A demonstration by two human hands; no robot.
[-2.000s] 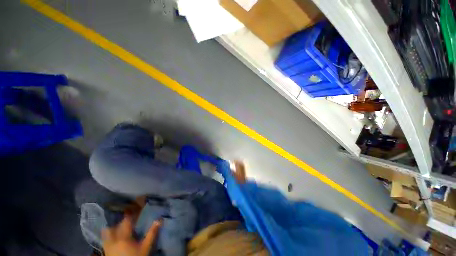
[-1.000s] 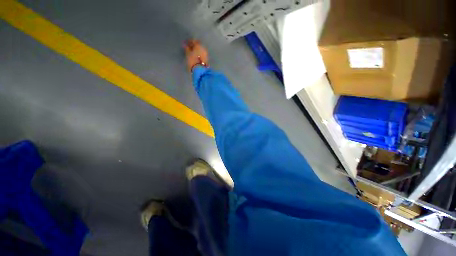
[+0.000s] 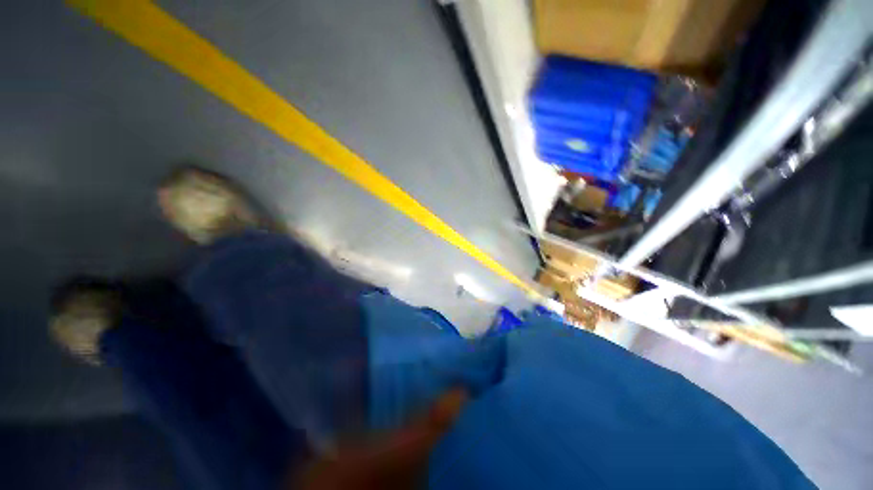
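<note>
The blue smock (image 3: 593, 412) spreads over the lower middle and right of the view. Dark blue trousers (image 3: 278, 316) run from it to two pale shoes, one higher (image 3: 203, 204) and one lower (image 3: 81, 321), on the grey floor. My left hand (image 3: 402, 445), as it appears, is low in the middle, badly blurred and cut by the bottom edge. Its fingers lie against or just over the smock; whether they grip the cloth cannot be told. My right hand is not in view.
A yellow line (image 3: 316, 139) crosses the grey floor. At the upper right, shelving with pale metal posts (image 3: 737, 144) holds a blue plastic bin (image 3: 589, 115), a brown cardboard box (image 3: 622, 29) and clear bags. More boxes stand further along.
The view has swung, and the shelving sits further left. The outstretched sleeved arm and its hand are gone from the floor area. A blurred hand shows at the bottom. The blue stool has left view.
</note>
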